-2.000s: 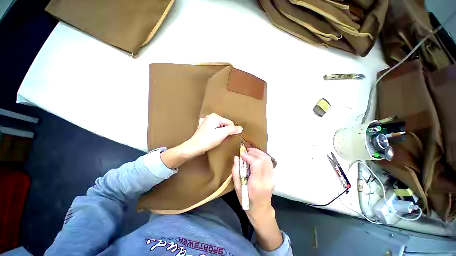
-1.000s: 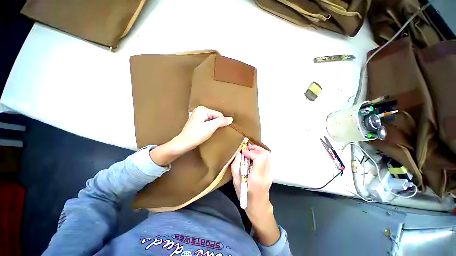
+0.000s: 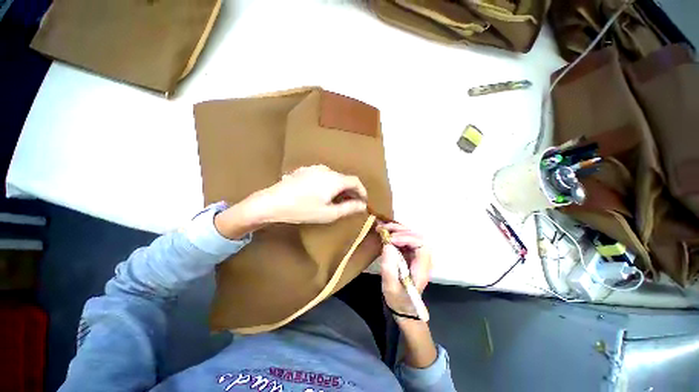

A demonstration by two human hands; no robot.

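Note:
A tan-brown bag body (image 3: 245, 145) lies at the table's front edge and hangs toward my lap. A red-brown leather patch (image 3: 349, 114) is on its upper panel, and pale seam binding (image 3: 337, 276) curves along its lower edge. My left hand (image 3: 322, 195) pinches the bag near its right corner. My right hand (image 3: 405, 264) holds a white-gold pen-like tool (image 3: 410, 289), its upper end close to that corner. The right fingertips also touch the corner. The tool's exact contact with the fabric is hidden.
More brown bags lie at the back left (image 3: 130, 38), back right (image 3: 467, 19) and right (image 3: 605, 115). A small yellow block (image 3: 470, 138), a slim mottled tool (image 3: 500, 88), a tool cup (image 3: 521, 186), red-and-black snips (image 3: 507, 231) and a white adapter (image 3: 596, 277) are at right.
My left hand has moved right, closer to the bag's corner. My right hand has shifted slightly right, and the pen-like tool now tilts, its lower end swung right. The view has shifted a little.

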